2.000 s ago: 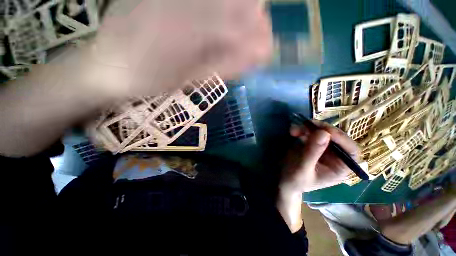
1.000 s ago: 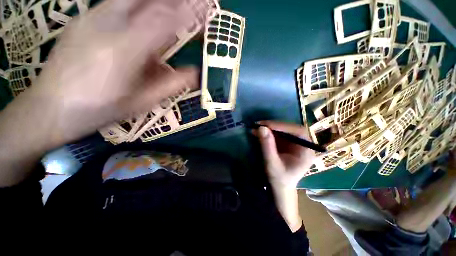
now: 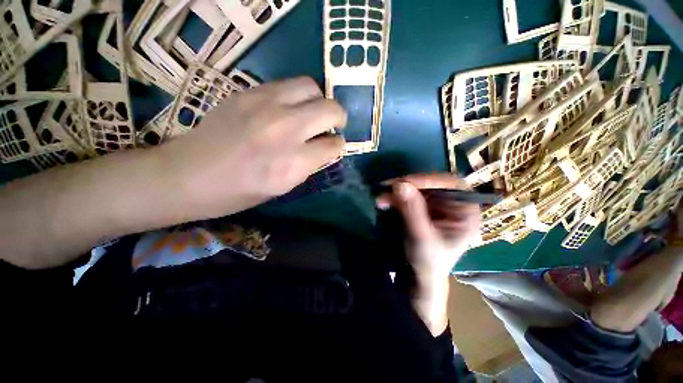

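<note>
A cream faceplate lies upright on the green surface, key holes away from me and window towards me. My left hand is curled at its lower left corner, with the fingertips gripping the frame edge. My right hand holds a slim black tool. The tool's tip is dark and blurred, just below and right of the window end. A dark gridded sheet lies partly hidden under my left hand.
A dense heap of cream faceplates lies on the right. A looser pile lies at the left, beyond my forearm. Another person's forearm is at the lower right, near a brown cardboard surface below the bench edge.
My left hand has come down and right to the faceplate's window end. The faceplate stands slightly farther up and right. My right hand remains near, its tool now more level. Loose frames near the sheet are no longer visible there.
</note>
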